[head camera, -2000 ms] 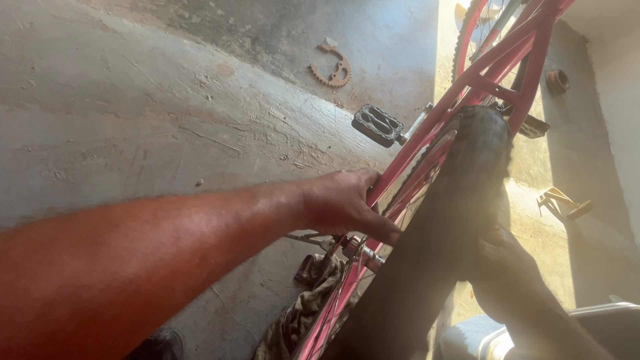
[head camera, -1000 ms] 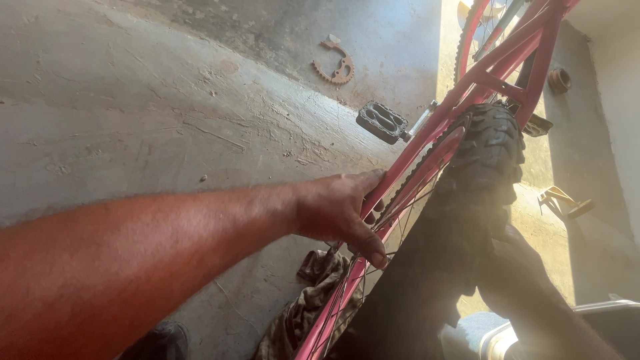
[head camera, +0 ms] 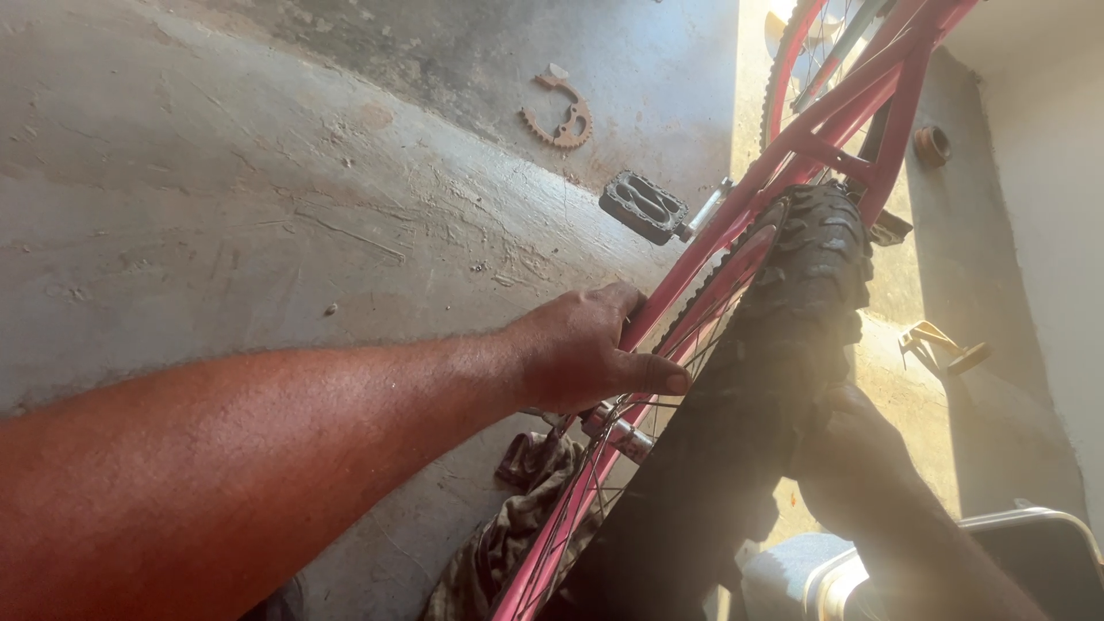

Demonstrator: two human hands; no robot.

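Observation:
A pink bicycle frame [head camera: 690,263] runs diagonally across the head view, with a knobby black tyre [head camera: 733,414] on its spoked wheel in front of me. My left hand [head camera: 595,349] grips the frame tube just above the wheel hub [head camera: 625,435], its thumb reaching over the spokes. At the tyre's right side is my right hand [head camera: 849,457], partly lost in glare and shadow; its fingers lie against or behind the tyre, and their hold is unclear. A black pedal [head camera: 645,207] sticks out to the left of the frame.
A rusty broken chainring [head camera: 569,121] lies on the concrete floor. A crumpled cloth [head camera: 517,526] is below the hub. To the right are a round rusty part [head camera: 931,147], a metal piece with a disc end [head camera: 944,345] and a dark container [head camera: 1026,539] near the wall.
Two seconds ago the tyre's tread was blurred; now its upper knobs show sharply. My left hand stays at the frame tube, and my right hand remains by the tyre.

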